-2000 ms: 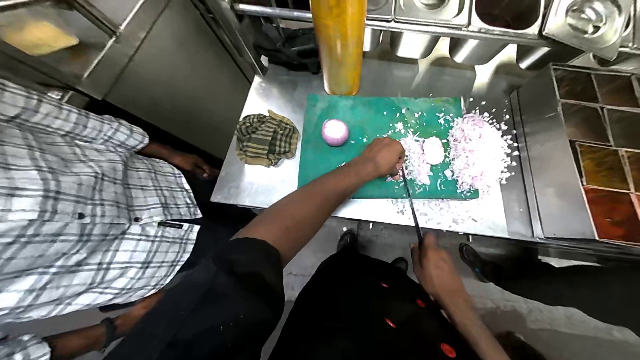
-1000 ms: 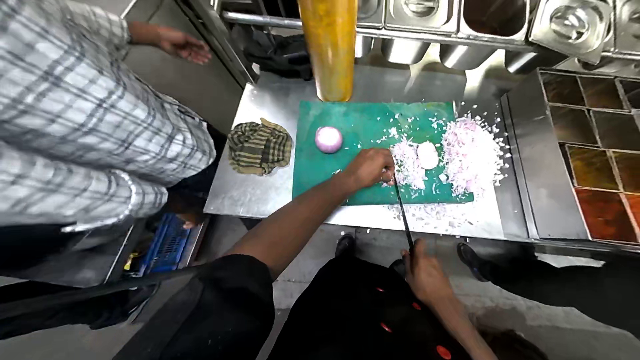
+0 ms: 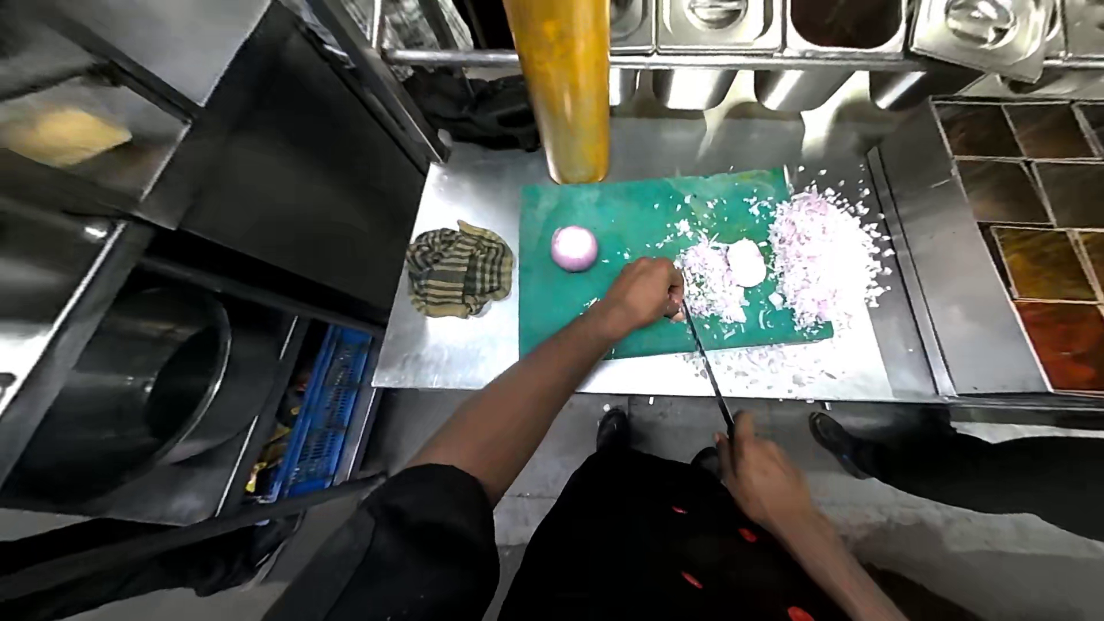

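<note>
My left hand (image 3: 645,291) is curled low over the green cutting board (image 3: 552,319), its fingertips at the far end of a knife's blade (image 3: 705,358); what lies under the fingers is hidden. The knife's handle is in my right hand (image 3: 757,470), in front of the table's edge. Just right of my left hand lies some chopped onion (image 3: 711,280), with a pale peeled onion piece (image 3: 746,262) against it. A larger heap of chopped onion (image 3: 819,254) spreads over the board's right end onto the steel. One peeled purple onion (image 3: 574,248) sits on the left part.
A checked cloth (image 3: 459,269) lies left of the board. Behind it stands a tall yellow cylinder (image 3: 573,103). Steel containers with lids (image 3: 716,13) line the back, and square compartments (image 3: 1065,341) are at right. A blue crate (image 3: 323,414) is low at left. Another person's leg (image 3: 975,470) is at right.
The person in the checked shirt, large at left in both earlier frames, has mostly gone from that side. Both my hands keep nearly the same places at the board and knife.
</note>
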